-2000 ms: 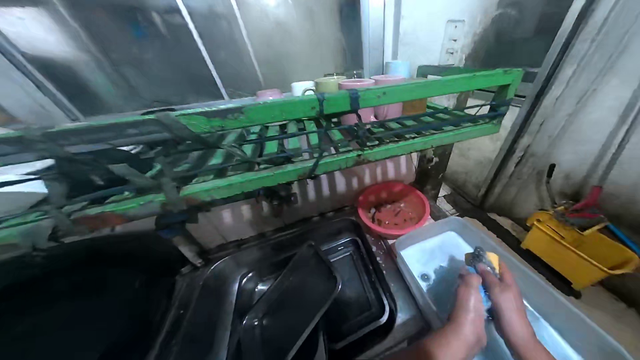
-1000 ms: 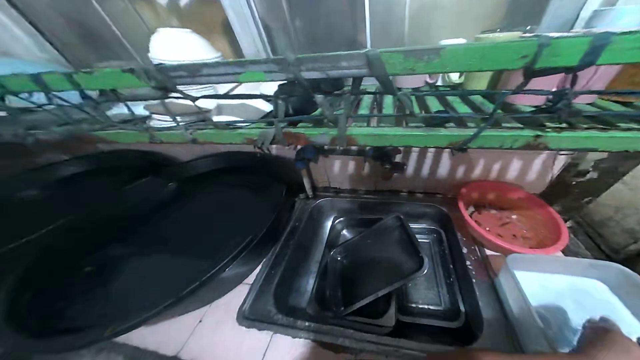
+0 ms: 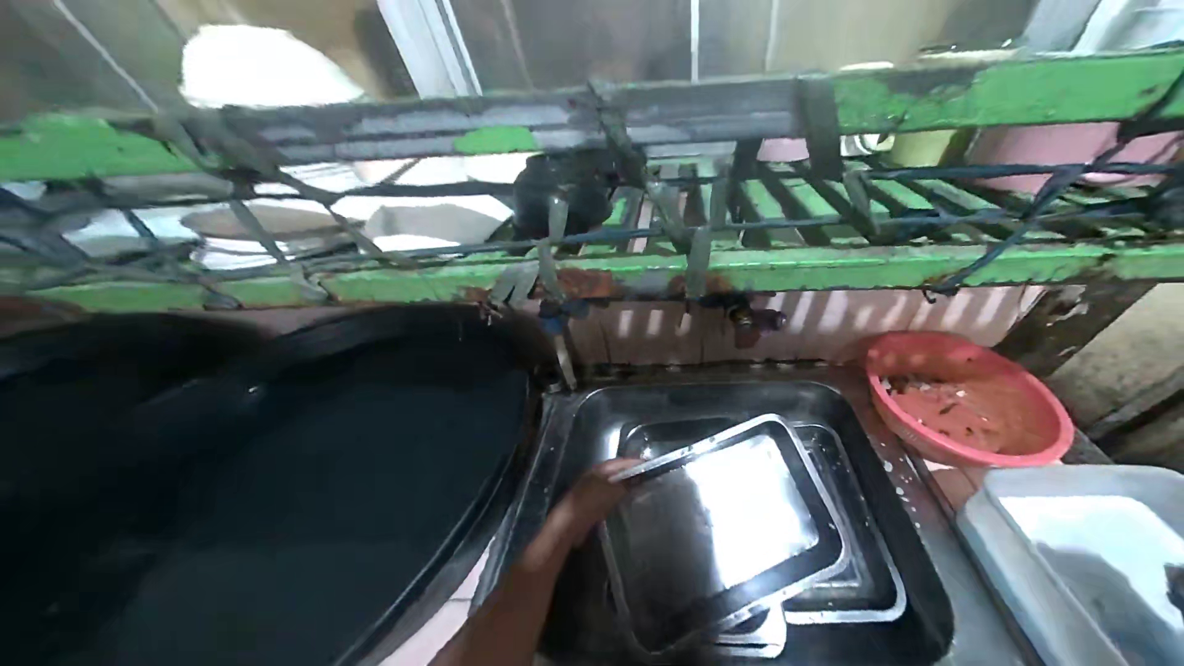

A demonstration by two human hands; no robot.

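My left hand (image 3: 592, 495) grips the upper left corner of a rectangular metal tray (image 3: 712, 527), which is tilted above the sink and shines with reflected light. Beneath it, more metal trays (image 3: 856, 518) lie in the sink basin (image 3: 925, 592). No clear view of my right hand is given; a dark blurred shape at the tray's lower edge cannot be told for certain. To the right stands a pale plastic tub (image 3: 1017, 546) with liquid in it, and a dark thing shows at its right edge.
A red plastic basin (image 3: 971, 398) with food scraps sits behind the tub. Large black round pans (image 3: 277, 481) fill the left side. A green slatted rack (image 3: 805, 268) with bowls, plates and cups spans the back, above a tap (image 3: 562, 347) and a wall valve (image 3: 754, 319).
Both hands were together over the tub two seconds ago. My left hand is now at the sink, holding the top tray, which lay in the basin before. The view has swung left.
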